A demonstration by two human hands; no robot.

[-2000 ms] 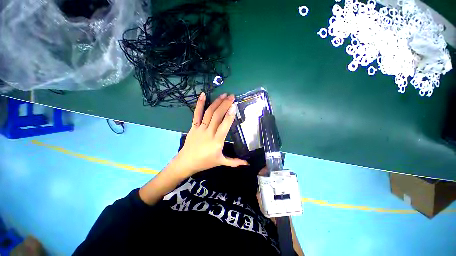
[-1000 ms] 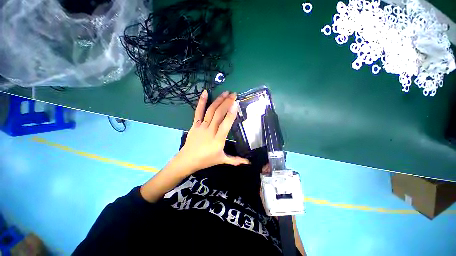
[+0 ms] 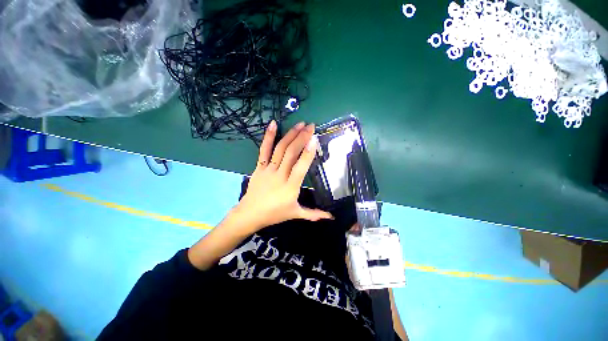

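Note:
A black rectangular device housing point(image 3: 338, 160) with a bright middle lies at the bench's front edge. My left hand point(image 3: 280, 170) steadies its left side, with fingertips at the upper left edge and the thumb spread near the lower end. A handheld tool with a white blocky body point(image 3: 377, 258) and a dark barrel reaches up over the housing's right side. My right hand point(image 3: 355, 230) is mostly hidden behind the tool; only a bit of skin shows beside the white body, and it seems to hold the tool. The tool's tip cannot be made out.
A tangle of black cords point(image 3: 233, 73) lies behind my left hand, with a single white ring point(image 3: 292, 104) at its edge. A clear plastic bag point(image 3: 87, 66) is at left, a pile of white rings point(image 3: 527, 56) at right. A cardboard box point(image 3: 567, 258) and blue stool point(image 3: 50, 156) stand below.
The view has shifted very slightly. The tool has made small moves along the housing's right side. My left hand has stayed in place on the housing.

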